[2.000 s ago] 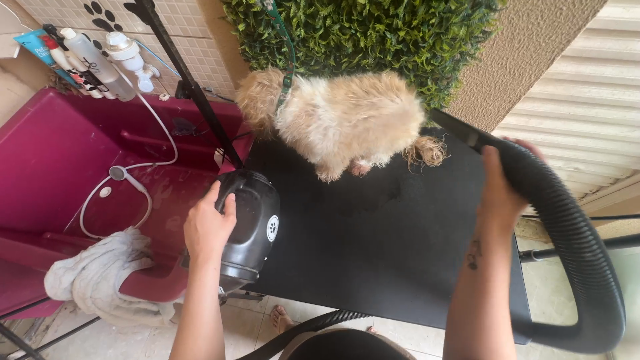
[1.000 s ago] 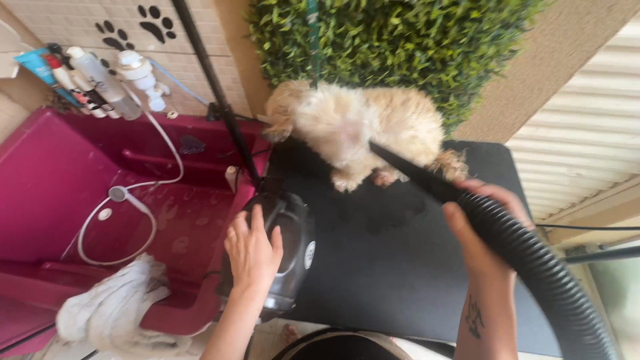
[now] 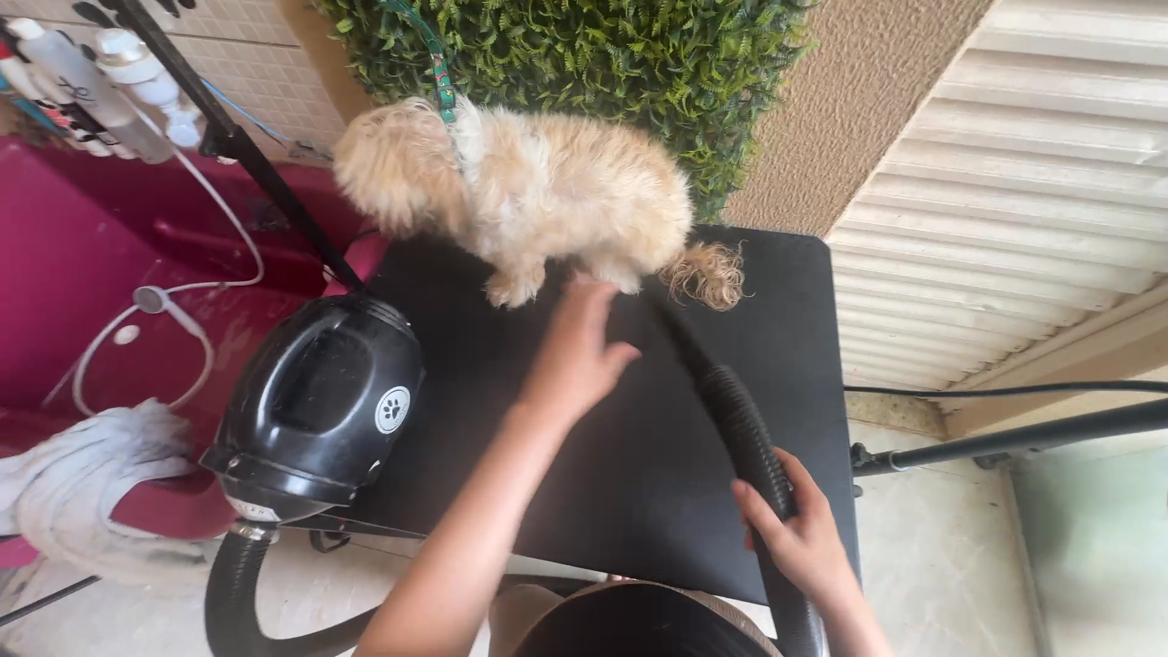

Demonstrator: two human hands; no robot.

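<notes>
A cream-coloured, fluffy dog [image 3: 566, 182] stands side-on along the far edge of a black grooming table [image 3: 566, 484], its head to the left and a green patterned strap [image 3: 443, 82] at its neck. My left hand [image 3: 579, 342] reaches to the dog's underside near a hind leg; its fingertips are blurred, so whether they grip the leg cannot be told. My right hand [image 3: 789, 520] is closed round the ribbed black hose [image 3: 744, 424] of a pet dryer. The hose's narrow nozzle [image 3: 675, 328] points toward the dog's rear. The black dryer body [image 3: 319, 401] rests on the table's left side.
A black upright arm [image 3: 246, 155] rises at the table's left. Beyond it are a magenta tub [image 3: 55, 246] with a shower hose [image 3: 205, 283], a whitish towel [image 3: 100, 484] over its edge, and bottles [image 3: 96, 82]. Artificial foliage [image 3: 584, 55] backs the dog; a ribbed shutter [image 3: 1031, 201] is at right.
My left hand has left the dryer body and moved right to the dog's underside. The nozzle has come away from the dog's side, and my right hand now holds the hose farther back.
</notes>
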